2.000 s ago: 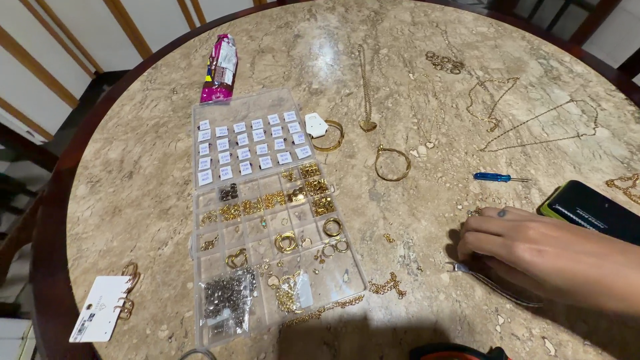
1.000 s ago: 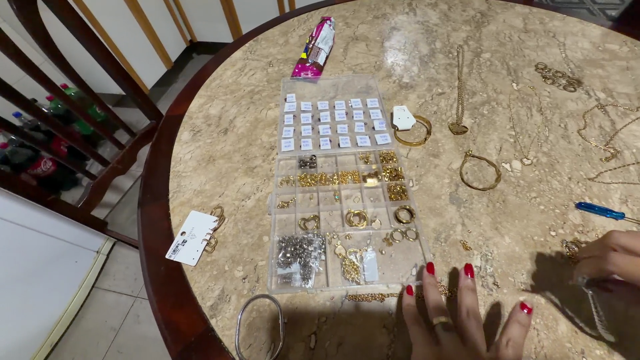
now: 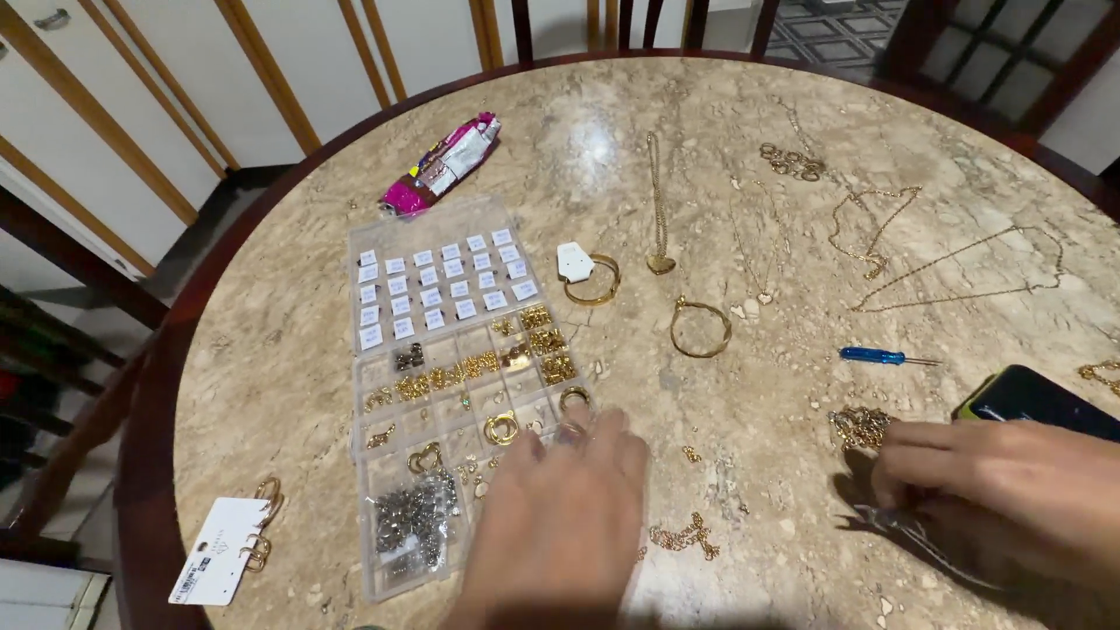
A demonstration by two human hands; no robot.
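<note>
My left hand (image 3: 564,499), blurred, reaches over the lower right compartments of a clear plastic organizer box (image 3: 357,385); its fingertips are near gold rings (image 3: 575,401), and whether they touch anything I cannot tell. Labels fill the box's lid, and gold beads (image 3: 479,364), hoops (image 3: 500,428) and silver findings (image 3: 411,516) lie in compartments. At the right, my right hand (image 3: 971,499) is closed around a thin silver-coloured chain (image 3: 932,547), part of which trails below the fingers. A heap of chain (image 3: 857,426) lies at its fingertips. Short gold chain pieces (image 3: 687,536) rest between the hands.
A blue screwdriver (image 3: 873,355) and a dark phone (image 3: 1041,398) lie at the right. Bangles (image 3: 700,328), a heart-pendant necklace (image 3: 658,210), thin chains (image 3: 954,267), a pink wrapper (image 3: 442,164) and a white jewellery card (image 3: 219,547) are spread on the round stone-topped table (image 3: 289,385).
My left hand, unseen two seconds ago, came in below the box and has moved up onto its lower right part. The right hand stays beside the chain heap. The view has shifted.
</note>
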